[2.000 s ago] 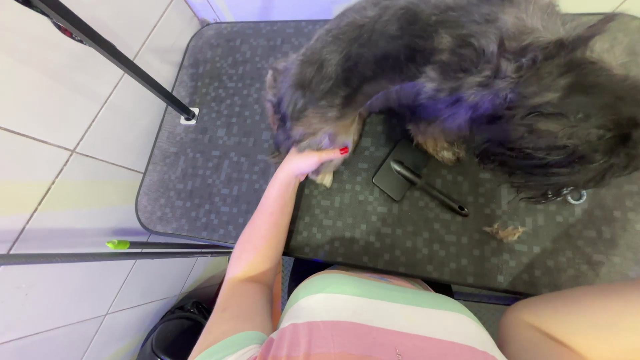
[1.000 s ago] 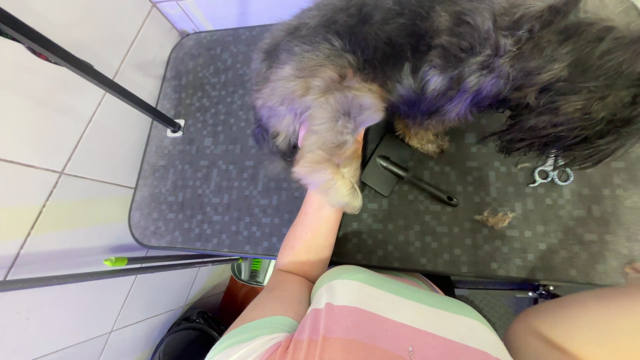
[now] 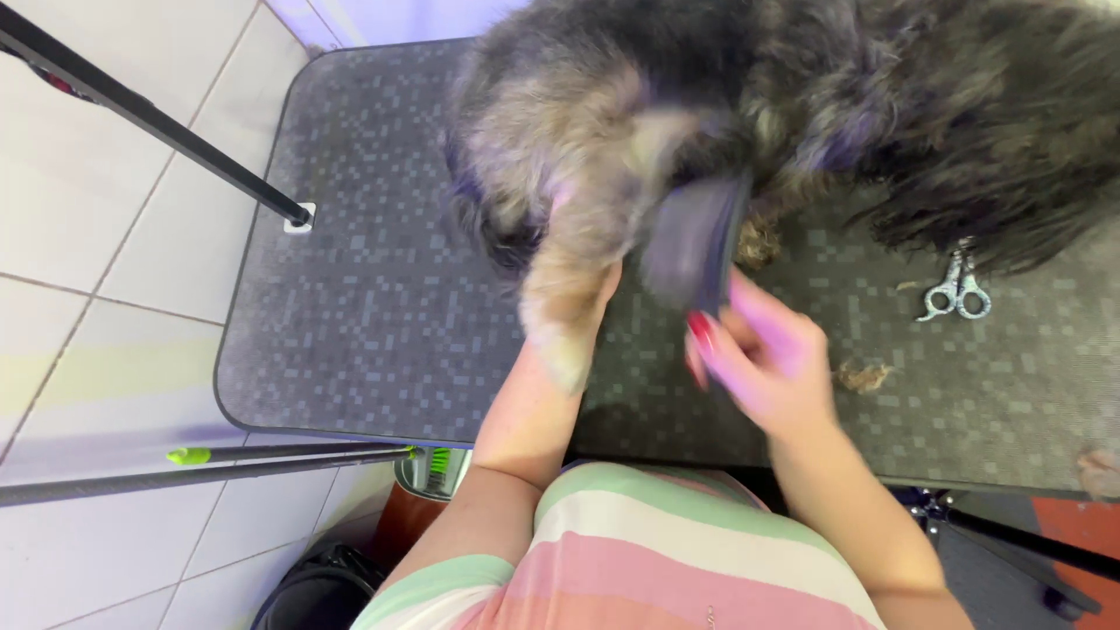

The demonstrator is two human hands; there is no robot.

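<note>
A long-haired dark grey and tan dog (image 3: 787, 79) is on a patterned grooming table (image 3: 376, 262). One pale leg of the dog (image 3: 569, 271) lies over my left forearm. My left hand (image 3: 612, 280) is mostly hidden behind that leg, so its fingers do not show. With my right hand (image 3: 761, 359) I grip the handle of a slicker brush (image 3: 696, 241), blurred, its head beside the dog's leg. Grooming scissors (image 3: 955, 293) rest on the table at the right, their blades partly under the fur. A tuft of cut hair (image 3: 864, 376) lies right of my right hand.
A black metal post (image 3: 175, 131) rises from the table's left side. Long-handled tools with green parts (image 3: 188, 456) cross below the table's left edge, near a green-bristled brush (image 3: 439, 460). A black bin (image 3: 319, 591) stands on the floor, and white wall tiles (image 3: 79, 219) flank the table.
My right hand has come into view and taken hold of the brush, which lay on the table before. My left hand has gone from in front of the leg to behind it.
</note>
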